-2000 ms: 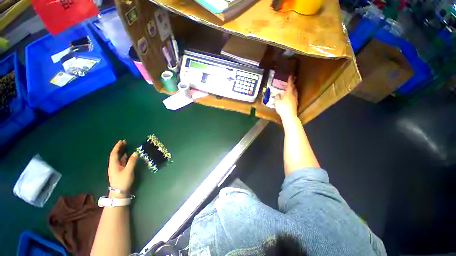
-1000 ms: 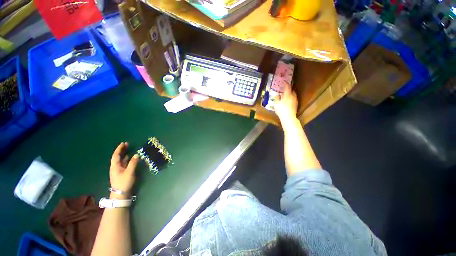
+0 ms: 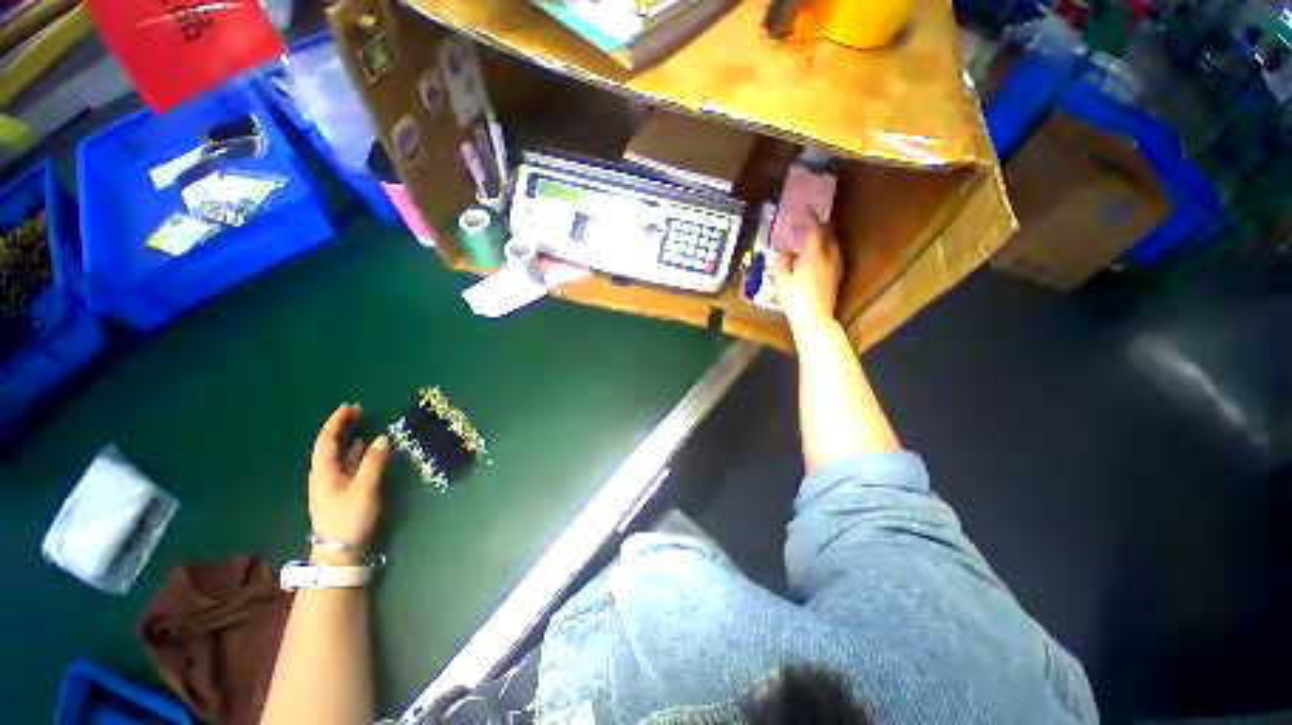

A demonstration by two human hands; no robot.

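My right hand [image 3: 811, 272] is inside the cardboard shelf box, with its fingers on a small pinkish item [image 3: 805, 198], perhaps a calculator or phone; I cannot tell if it grips it. My left hand [image 3: 347, 470] rests on the green bench top with fingers apart, holding nothing. A block of short black pieces [image 3: 441, 436] with gold and silvery fringes lies just right of my left fingertips. The counting scale [image 3: 626, 223] stands in the box, left of my right hand.
Cardboard shelf box [image 3: 907, 135] at the back. Blue bin [image 3: 121, 269] with small bags at back left, red sign [image 3: 184, 50] above. White packet [image 3: 109, 520] and brown cloth [image 3: 220, 630] at left. Green spool [image 3: 480, 237] beside the scale. Blue tray [image 3: 106, 697] at bottom left.
My right hand has shifted slightly within the box, and the pinkish item shows more than at first and looks plain pink now. My left hand and the black block have stayed in place.
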